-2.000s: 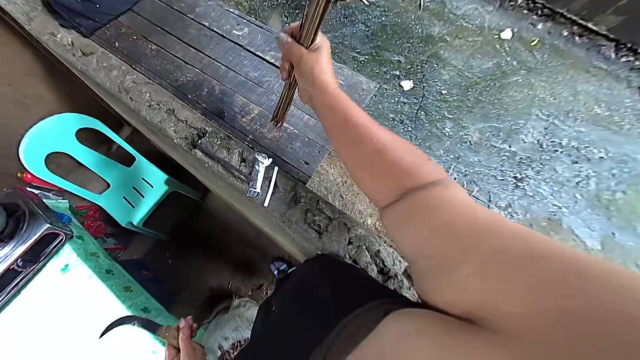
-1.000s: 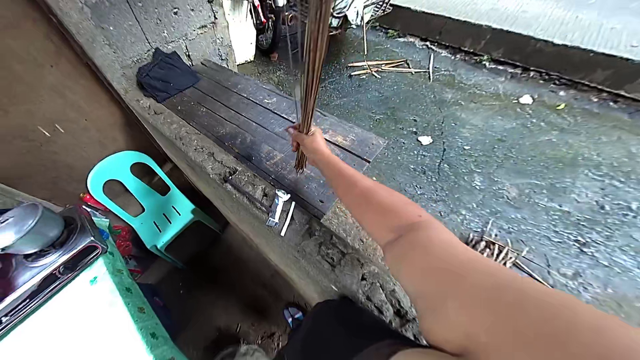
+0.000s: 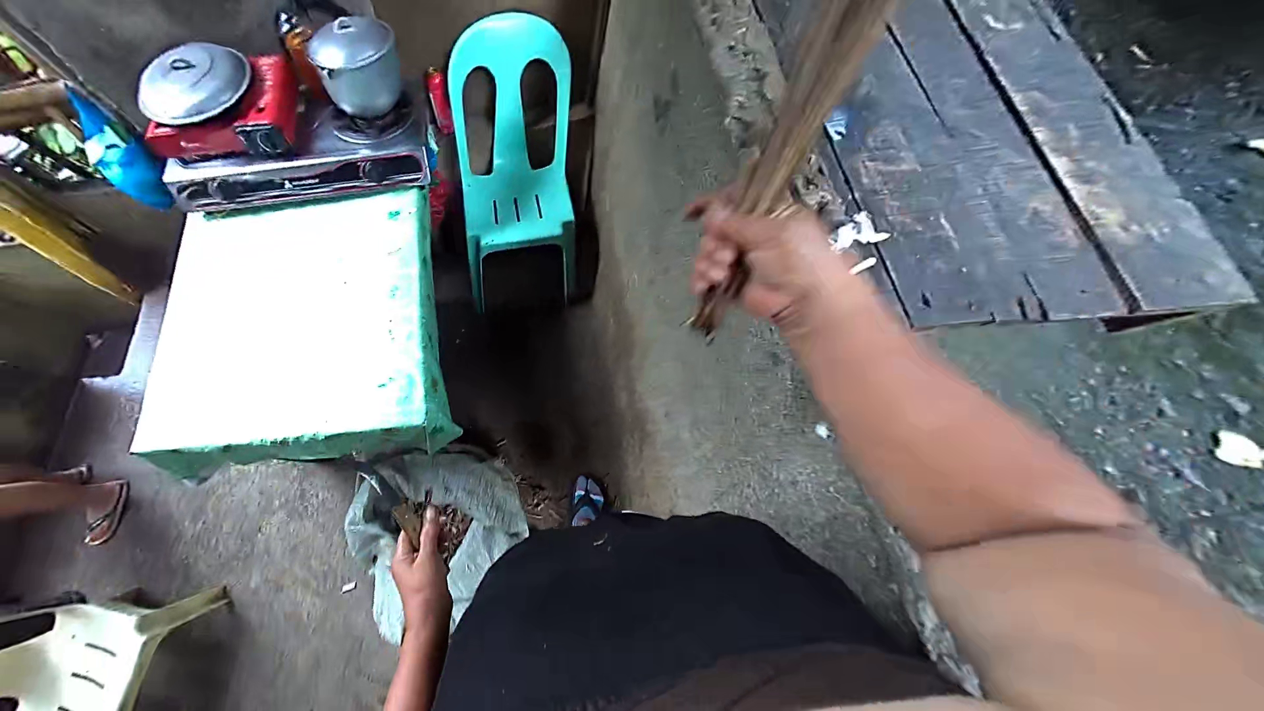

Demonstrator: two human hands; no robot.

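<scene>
My right hand (image 3: 755, 247) grips a bundle of thin brown sticks (image 3: 815, 99) near its lower end, above the concrete ledge; the bundle's top runs out of view. My left hand (image 3: 423, 568) is closed around the wooden handle of a curved blade (image 3: 375, 481), which looks like a sickle. It is low at the left, over an open woven sack (image 3: 499, 494) with brown scraps inside. Part of the blade is dark and hard to make out against the sack.
A cloth-covered table (image 3: 286, 326) stands at the left, with a gas stove (image 3: 306, 173) and pots behind it. Near it are a turquoise plastic chair (image 3: 512, 188) and a pale chair (image 3: 79, 652). Another person's foot (image 3: 104, 509) shows at the left edge. A plank bench (image 3: 1037, 178) adjoins the ledge (image 3: 681, 395).
The view has swung left. My right hand has brought the stick bundle from over the plank bench to over the ledge. My left hand, out of view one second ago, shows again with the curved blade.
</scene>
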